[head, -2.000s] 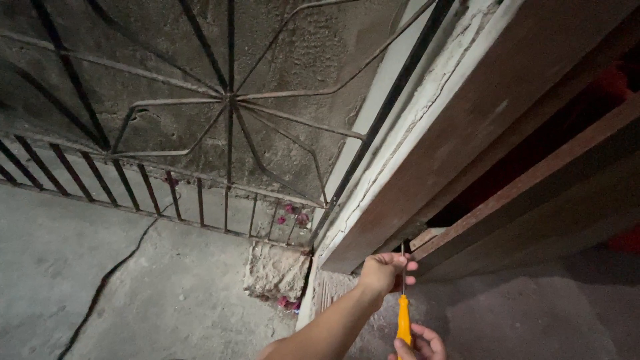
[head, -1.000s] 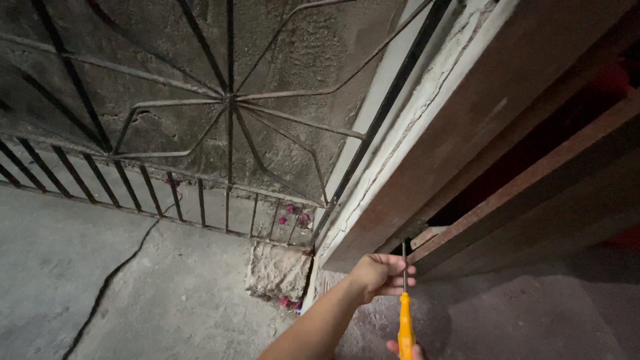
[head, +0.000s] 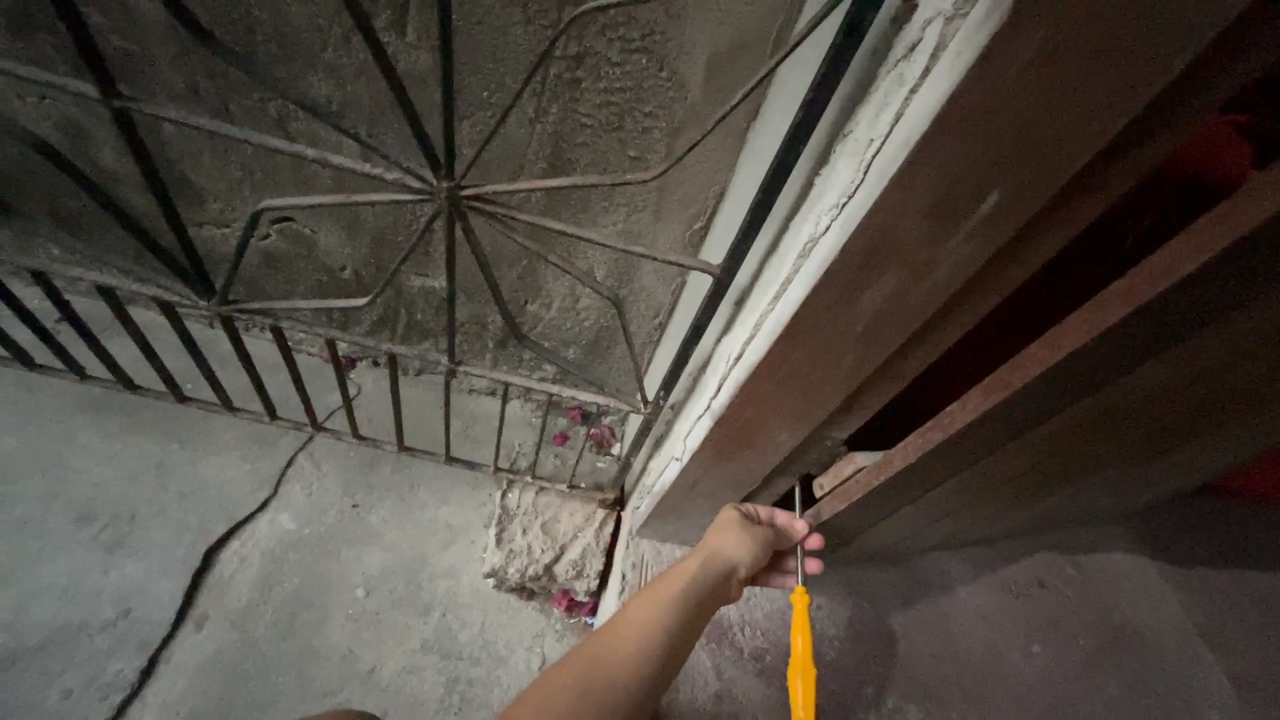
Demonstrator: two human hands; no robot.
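My left hand [head: 768, 545] holds the metal shaft of a screwdriver [head: 802, 650] between thumb and fingers. The yellow handle points down toward the bottom edge of the view, and the shaft's tip reaches up to a dark gap at the lower end of the brown door frame [head: 800, 380]. A small pale piece [head: 845, 470] lies in that gap, just right of the tip; what it is made of I cannot tell. The door's long reddish-brown edge [head: 1000, 385] runs up to the right from there. My right hand is out of view.
A metal gate with radiating bars [head: 447, 190] stands at the left, in front of a rough wall. By its lower corner lies a rough concrete block [head: 550, 540], with pink petals [head: 602, 437] nearby. A long crack [head: 205, 560] crosses the concrete floor.
My right hand, at the screwdriver's handle two seconds ago, has dropped out of the bottom of the view. My left hand still holds the shaft at about the same place.
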